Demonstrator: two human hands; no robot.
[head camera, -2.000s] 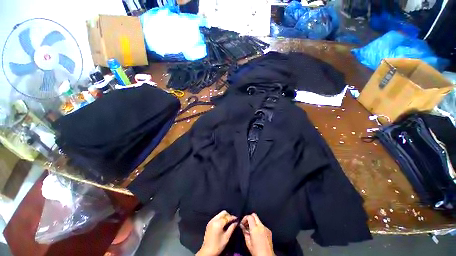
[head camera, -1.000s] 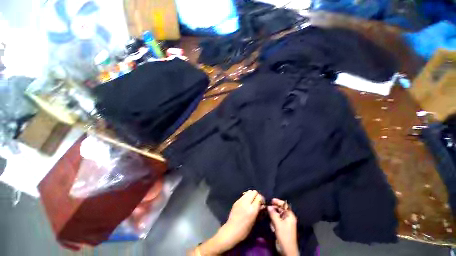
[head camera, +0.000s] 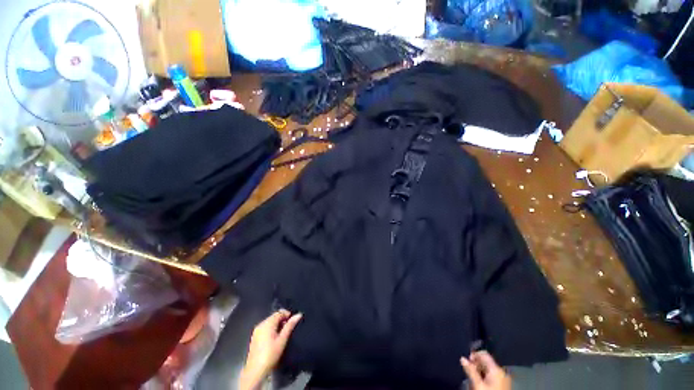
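Note:
A black jacket (head camera: 426, 259) lies spread on the table, its collar away from me, its sleeves to both sides and its hem over the near edge. Shiny dark lining shows in the neck opening. My left hand (head camera: 270, 343) pinches the jacket cloth at its lower left side. My right hand (head camera: 485, 371), partly cut off by the bottom edge, pinches the cloth at its lower right. The front edges lie about midway between my hands.
A black folded stack (head camera: 183, 167) is at left, dark garments (head camera: 647, 236) at right beside an open box (head camera: 624, 133). A black heap (head camera: 487, 95) and thin black hangers (head camera: 304, 95) lie beyond. Yellow-looped scissors (head camera: 274, 122) are near the left stack. Plastic bags (head camera: 106, 297) are lower left.
My hands were together at the jacket's lower front edge; they have moved apart to its two sides. The view swung left and came back.

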